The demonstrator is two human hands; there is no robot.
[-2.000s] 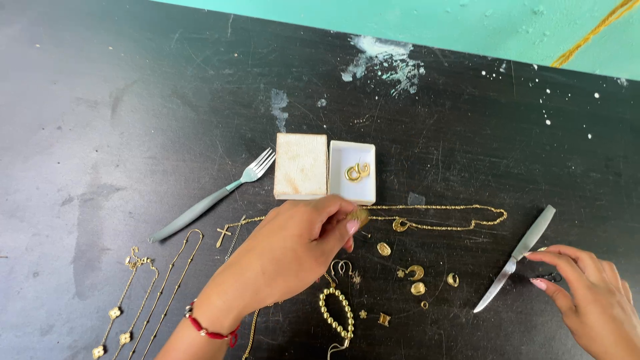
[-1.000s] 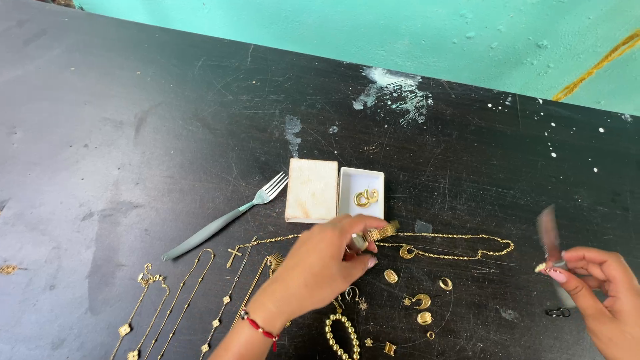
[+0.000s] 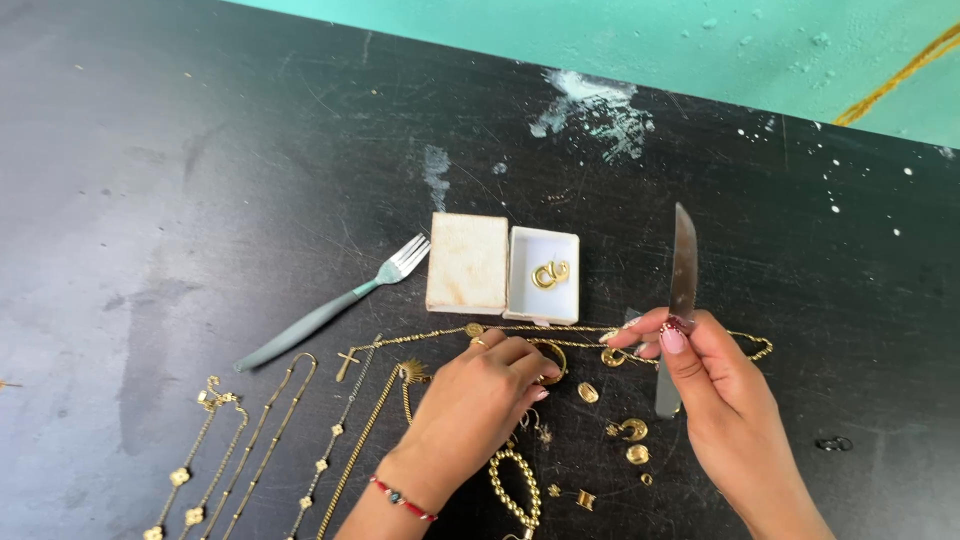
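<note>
My right hand [image 3: 724, 397] holds a table knife [image 3: 684, 262] between thumb and fingers, its serrated blade pointing up and away. My left hand [image 3: 480, 397], with a ring and a red cord bracelet, grips a gold-coloured band [image 3: 555, 361], perhaps a watch or bracelet, just above the table. A long gold chain with a cross [image 3: 347, 364] runs behind both hands. Beyond it, a small white box tray [image 3: 568, 300] holds gold hoop earrings [image 3: 550, 275], beside its stained lid [image 3: 467, 262]. Several small gold pieces, such as an oval one [image 3: 588, 392], and a beaded bracelet [image 3: 514, 487] lie between the hands.
A fork [image 3: 322, 311] with a grey-green handle lies left of the lid. Several gold necklaces [image 3: 259, 457] spread over the near left. Small black rings [image 3: 834, 444] lie at the right. The dark table meets a turquoise wall [image 3: 712, 52] at the back.
My right hand has picked the knife up from the table at the right and moved left with it, now upright. My left hand has lowered the gold band toward the table.
</note>
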